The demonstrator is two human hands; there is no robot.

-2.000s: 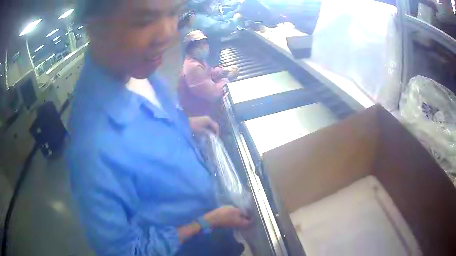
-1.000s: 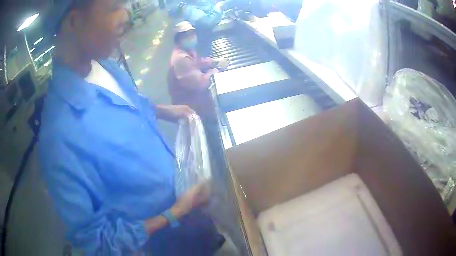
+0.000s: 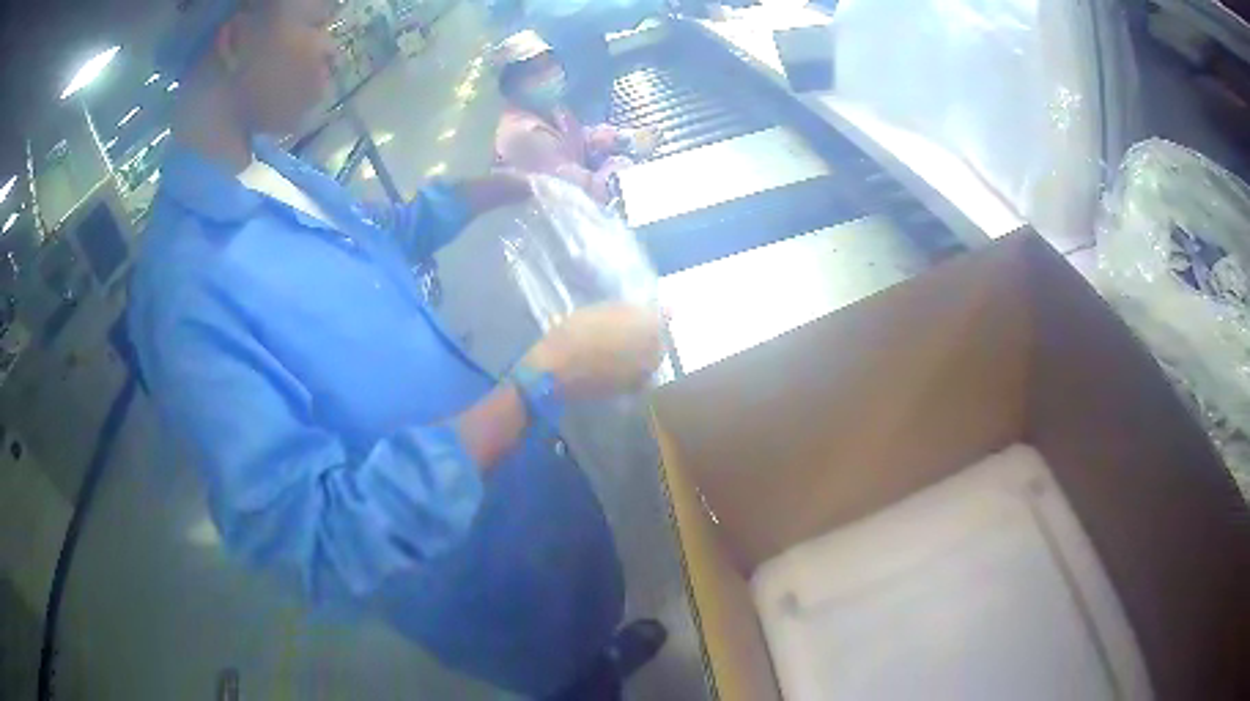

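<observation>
An open-topped brown carton (image 3: 877, 397) stands nearest in front of me at the lower right. A white foam tray (image 3: 946, 589) with a raised rim lies in its bottom. Neither my left hand nor my right hand is in the picture. A person in a blue smock stands to the left of the carton and holds a clear plastic bag (image 3: 583, 253) up in both hands, beside the line.
Two flat white-topped units (image 3: 781, 295) lie on the line beyond the carton. Farther back are rollers (image 3: 672, 103) and a person in pink (image 3: 542, 130). Crumpled clear plastic bags (image 3: 1186, 260) lie at the right. A dark box (image 3: 805, 58) sits on the white shelf.
The person in blue has raised the clear bag and brought it closer to the units on the line. The view has shifted a little. The carton and foam tray look the same.
</observation>
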